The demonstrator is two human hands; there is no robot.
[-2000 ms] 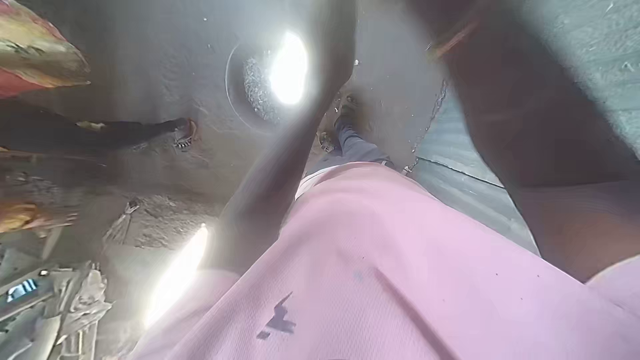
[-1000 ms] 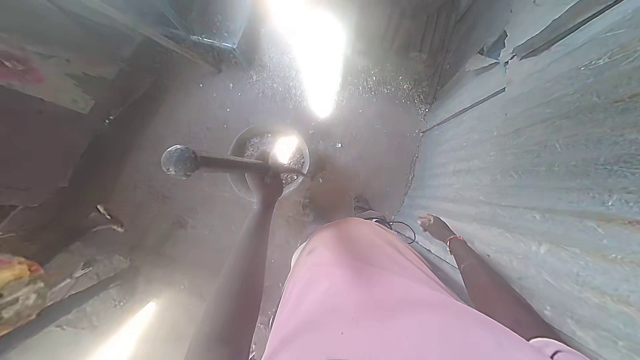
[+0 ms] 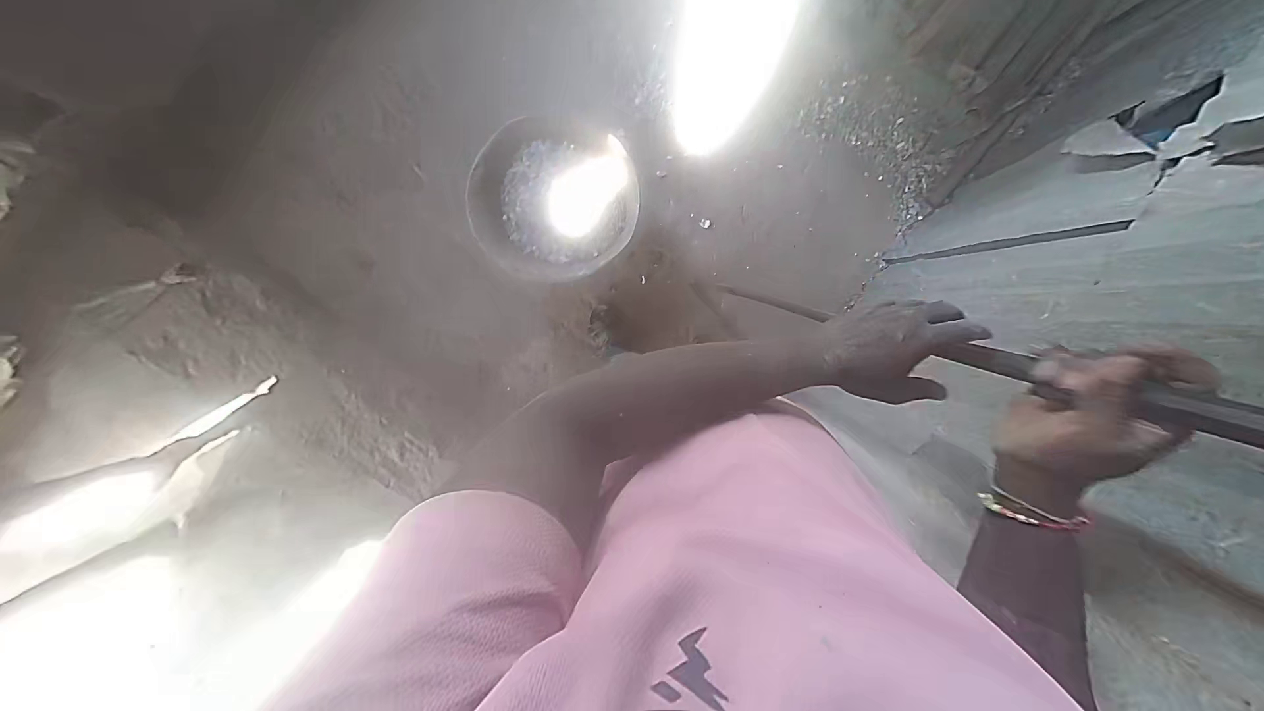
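Observation:
A long dark rod (image 3: 997, 361) slants from the floor beside the basin to the right edge, where its far end is out of view. My right hand (image 3: 1101, 407), slightly blurred and with a beaded bracelet at the wrist, is wrapped around it. Nearer the rod's lower end, my left hand (image 3: 894, 351) rests over it, fingers and thumb extended and parted on either side. My left forearm crosses in front of my pink shirt. Up and left of both hands, a round basin (image 3: 482, 232) on the floor holds small pale pieces, partly lost in sun glare.
Corrugated metal sheeting (image 3: 1165, 286) rises at the right, torn near the top. Small shiny bits (image 3: 879, 128) lie scattered on the dusty floor beside it. A raised earthen edge (image 3: 365, 425) runs along the left, and bright sun patches hide parts of the ground.
My left hand, earlier gripping a round-headed shaft over the basin, has moved right to the rod by the sheeting. My right hand, away from the shaft one second ago, is now closed around the rod.

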